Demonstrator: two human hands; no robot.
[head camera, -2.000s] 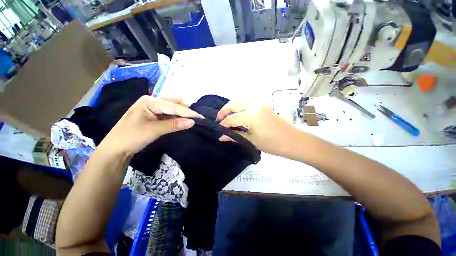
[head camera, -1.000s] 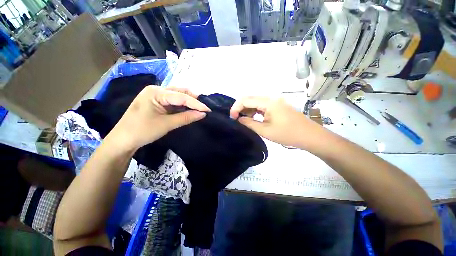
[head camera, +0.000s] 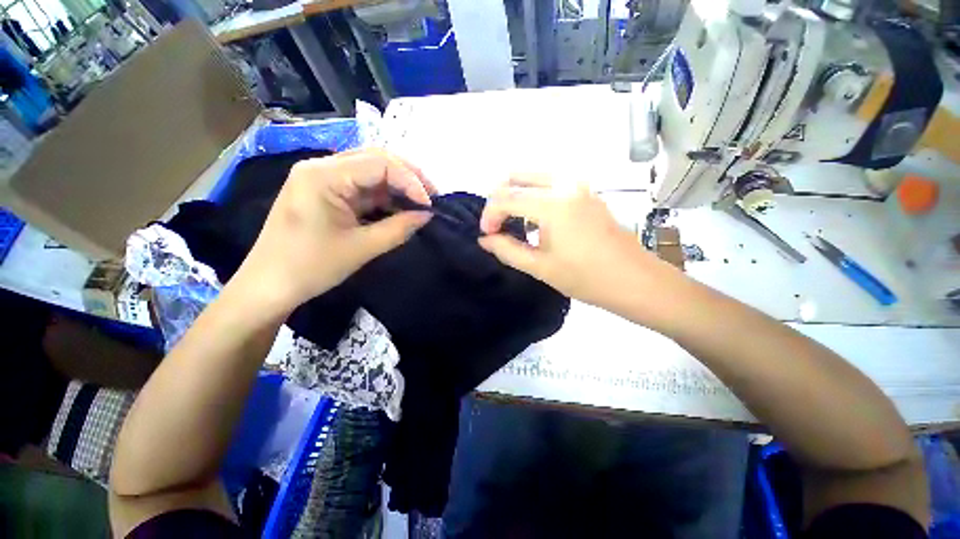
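A black garment piece (head camera: 442, 305) hangs over the table's front edge, left of the sewing machine. White lace trim with a black pattern (head camera: 353, 363) shows at its lower left. My left hand (head camera: 342, 211) pinches the garment's upper edge between thumb and fingers. My right hand (head camera: 558, 232) pinches the same edge a short way to the right. The edge runs between my fingertips, raised a little. The fingertips of my right hand are partly hidden in the cloth.
The sewing machine head (head camera: 737, 95) stands at the right, with a small brown block (head camera: 668, 246) by its foot. Tweezers (head camera: 774, 236), blue-handled snips (head camera: 858, 272) and an orange piece (head camera: 918, 194) lie right. A blue crate (head camera: 316, 137) and cardboard box (head camera: 137, 137) are left.
Both hands still pinch the garment's edge. The left fingertips have moved slightly up and left, and the garment's upper edge has shifted between the hands. The view has shifted a little.
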